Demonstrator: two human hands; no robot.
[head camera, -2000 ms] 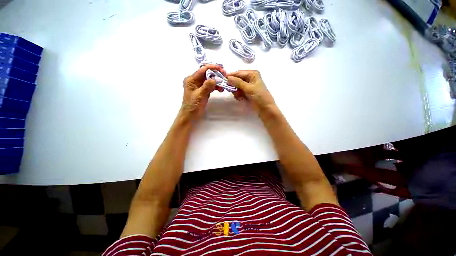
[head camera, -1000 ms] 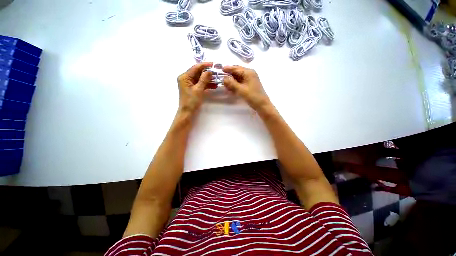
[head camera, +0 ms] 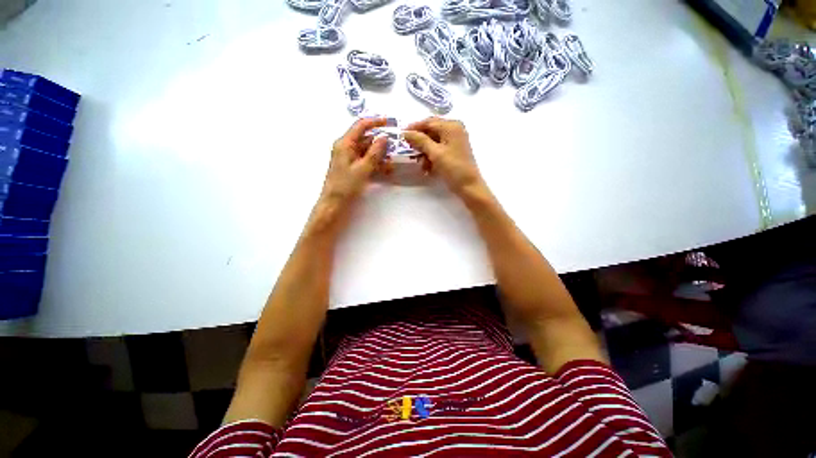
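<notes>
A white coiled cable bundle [head camera: 399, 143] is held between my two hands, a little above the white table. My left hand [head camera: 355, 161] grips its left end with thumb and fingers. My right hand [head camera: 443, 154] grips its right end. The fingers hide both ends of the bundle, and whether a tie is around its middle cannot be told. Several loose cable bundles lie just beyond my hands, one [head camera: 429, 91] close to my right fingers and another [head camera: 351, 89] close to my left.
A pile of coiled cables [head camera: 501, 49] lies at the far side of the white table [head camera: 206, 206]. Blue boxes [head camera: 31, 192] are stacked at the left edge. A greyer cable heap [head camera: 796, 67] is at the far right. Another person [head camera: 778, 309] is at the lower right.
The bundle was tilted between my fingers and now lies nearly level across both hands, with its middle showing. My hands have stayed in almost the same place.
</notes>
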